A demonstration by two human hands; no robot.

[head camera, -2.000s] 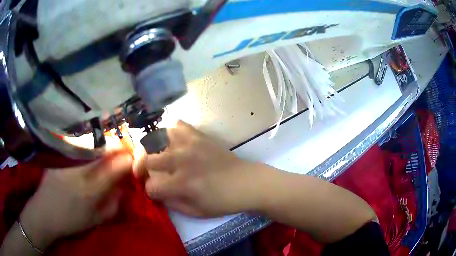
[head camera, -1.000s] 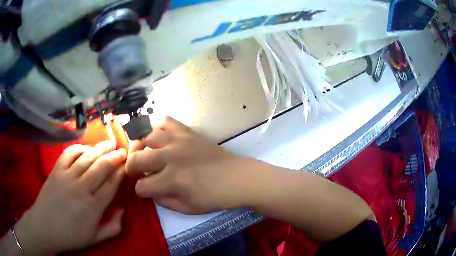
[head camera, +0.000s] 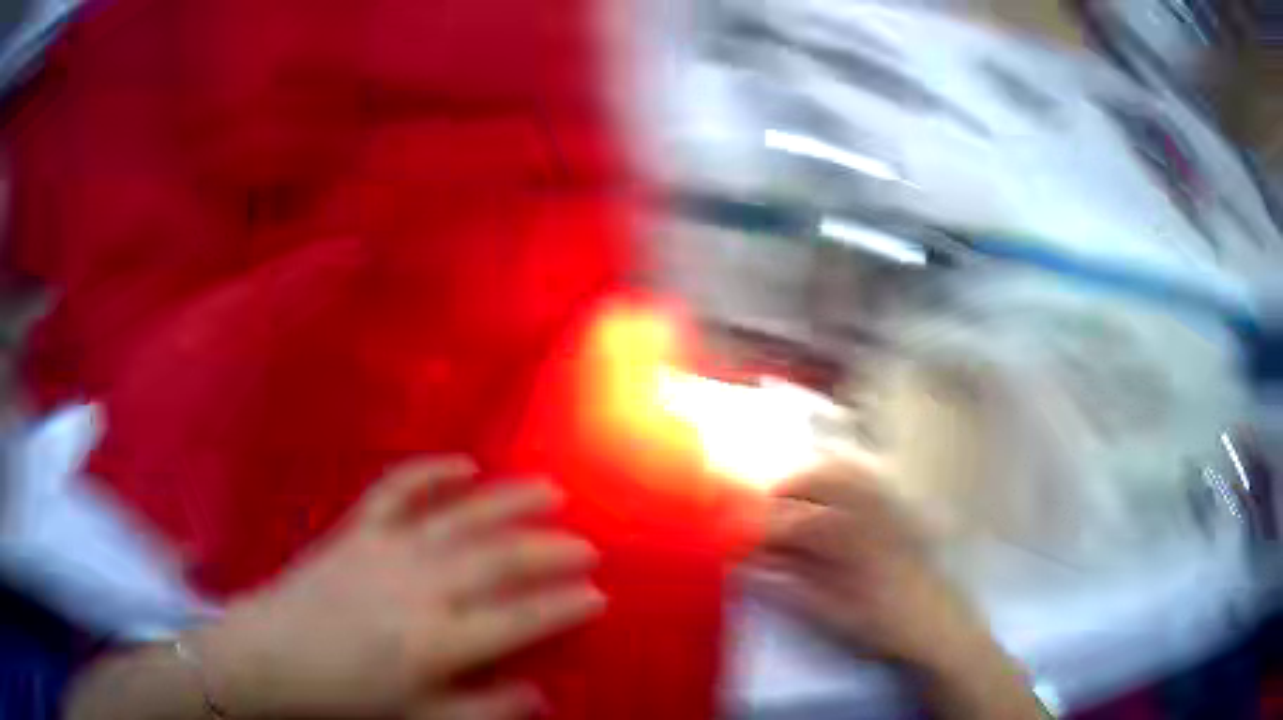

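Observation:
The frame is strongly blurred. Red cloth (head camera: 324, 324) spreads over the left half and down the lower middle. My left hand (head camera: 422, 591) lies on the cloth at the lower left, fingers apart and pointing right. My right hand (head camera: 858, 556) is at the cloth's right edge, just below the bright lamp glow; its fingertips are blurred and I cannot tell whether they pinch the edge. The white sewing machine head (head camera: 901, 169) is at the upper right. The needle and presser foot cannot be made out.
The white table top (head camera: 809, 661) shows at the lower right, beside the cloth. A white patch (head camera: 85, 492) lies at the left edge. Dark blue shapes are at both lower corners. Blurred objects fill the upper right corner.
The view has swung left, so the machine now sits further right and much more red cloth shows. My left hand's fingers have spread on the cloth, away from the right hand.

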